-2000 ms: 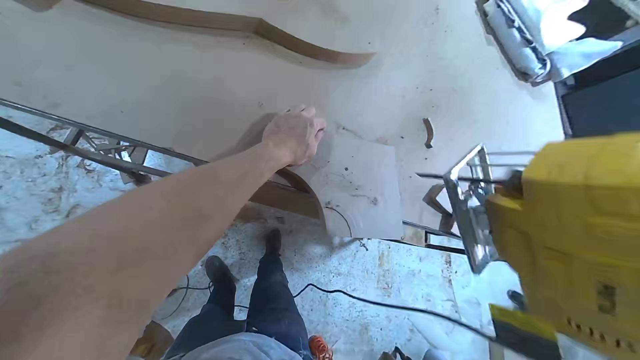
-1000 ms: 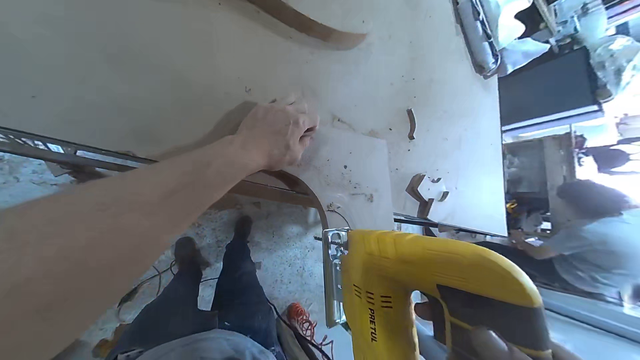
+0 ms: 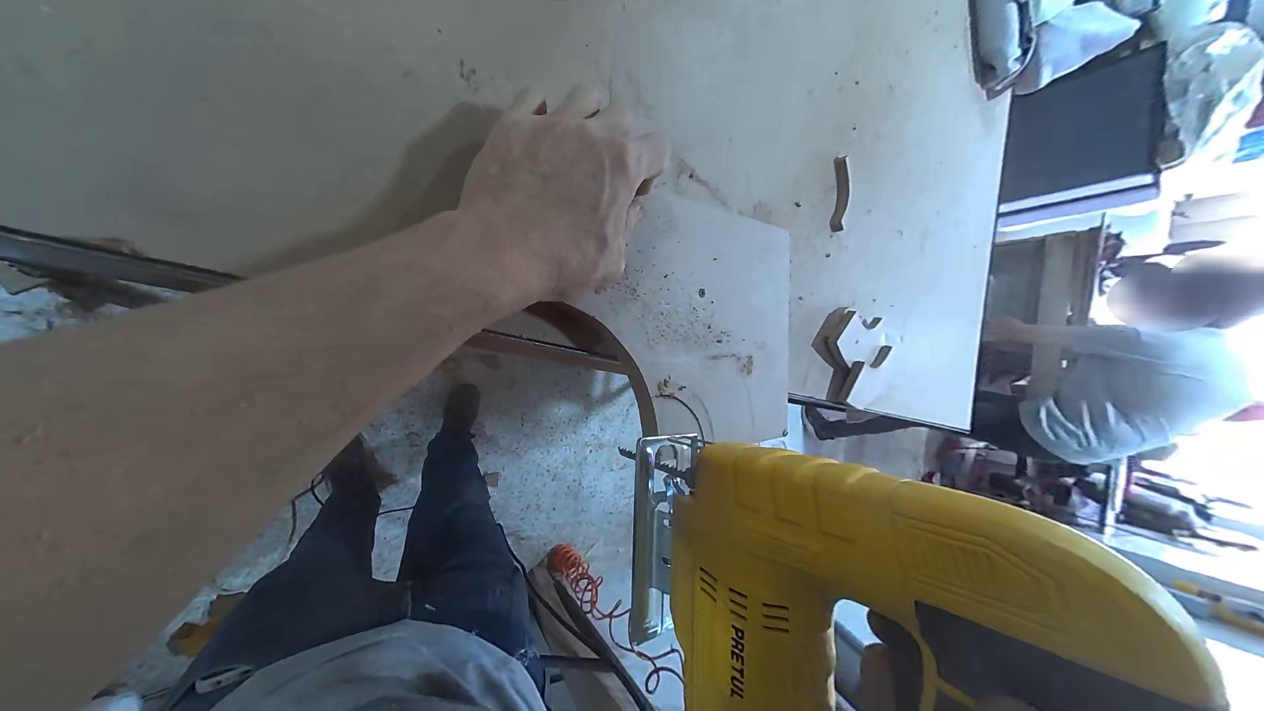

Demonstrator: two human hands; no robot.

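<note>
My left hand (image 3: 563, 188) presses down on a pale flat board (image 3: 721, 296) with a curved cut edge, its fingers bent over the board's far end. A pencil-like curved line and sawdust show on the board. My right hand (image 3: 874, 671), mostly hidden, grips the handle of a yellow Pretul jigsaw (image 3: 790, 553). The saw's metal base plate (image 3: 649, 543) stands at the board's near edge, its toothed blade (image 3: 657, 464) beside the end of the curved edge. Whether the blade touches the board I cannot tell.
Small curved offcuts (image 3: 840, 194) and an angular offcut (image 3: 837, 346) lie on the large pale tabletop (image 3: 908, 197). Its metal frame (image 3: 118, 262) runs along the near side. An orange coiled cord (image 3: 583, 583) is on the floor near my legs. A person (image 3: 1136, 365) is at the right.
The jigsaw in my right hand has moved left from beyond the board's right side to its near edge. My left hand stays on the board. The view has shifted to the right.
</note>
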